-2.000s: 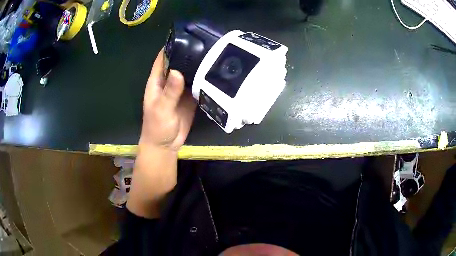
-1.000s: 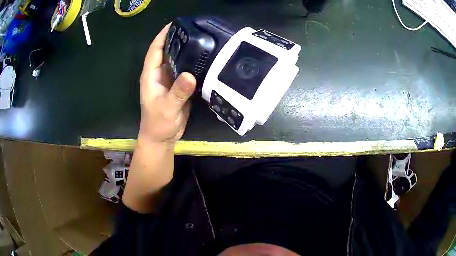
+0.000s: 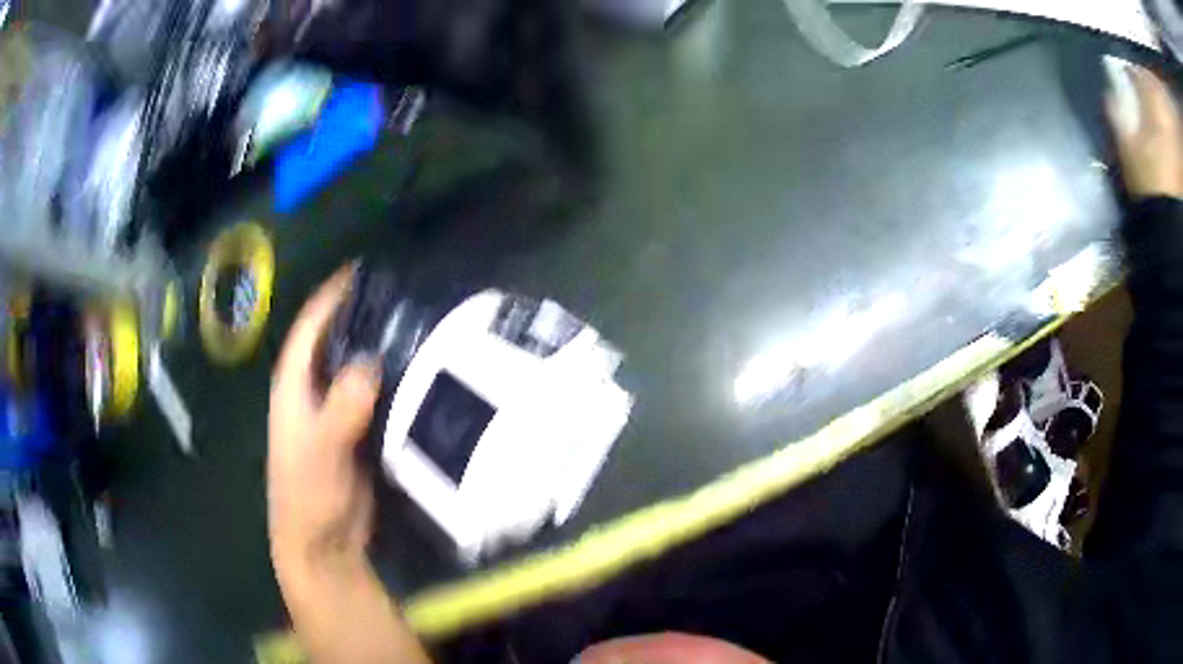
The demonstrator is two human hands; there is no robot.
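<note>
The security camera (image 3: 551, 422) has a white body with a black square lens window and a black rotating head at its left end. My left hand (image 3: 318, 454) grips the black head, with the thumb on the near side and the fingers mostly hidden behind it. The camera is tilted over the dark green bench top, near its taped edge. My right hand (image 3: 1147, 123) is at the far upper right, blurred and partly cut off by the frame's rim. Whether it holds anything cannot be told.
The yellow-taped bench edge (image 3: 701, 509) runs slantwise below the camera. A yellow tape roll (image 3: 238, 293), a blue item (image 3: 327, 145) and blurred clutter lie at the left. White and black cameras (image 3: 1038, 448) sit in a cardboard box below the right edge. A white cable loop is at the top.
The view has turned and blurred, so the bench edge now slants. My left hand and the camera appear lower and farther left. My right hand has come into view at the upper right.
</note>
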